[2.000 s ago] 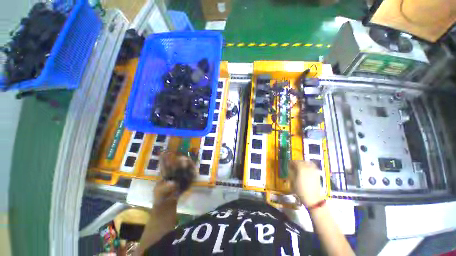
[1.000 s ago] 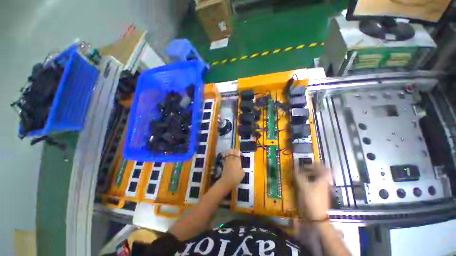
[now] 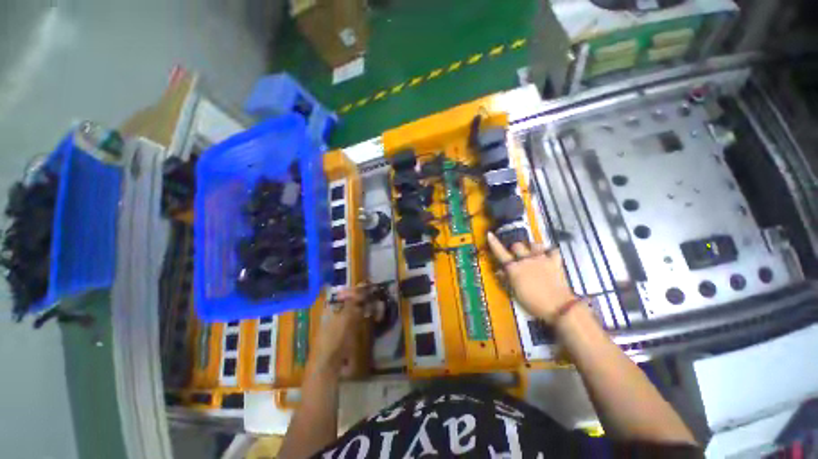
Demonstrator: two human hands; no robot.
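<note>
The orange test tray (image 3: 495,354) lies in front of me with a green connector board (image 3: 472,291) down its centre. Black power adapters (image 3: 505,208) with thin cords fill the far parts of both rows; near nests (image 3: 424,316) in the left row are empty. My right hand (image 3: 534,273) has its fingertips on an adapter (image 3: 513,237) in the right row, palm down. My left hand (image 3: 345,318) is over the gap left of this tray, with dark, blurred bits at its fingertips; whether it holds an adapter cannot be told.
A blue basket (image 3: 204,229) of loose adapters rests over the left trays. A second blue basket (image 3: 85,220) stands beyond the rail (image 3: 139,296) at far left. A grey test station plate (image 3: 664,197) with holes is on the right. A pale instrument box (image 3: 583,22) stands at the far right.
The view has shifted. My left hand has moved left, off the tray's left row, where another adapter now shows. My right hand has moved from blurred motion to resting on the adapter in the right row.
</note>
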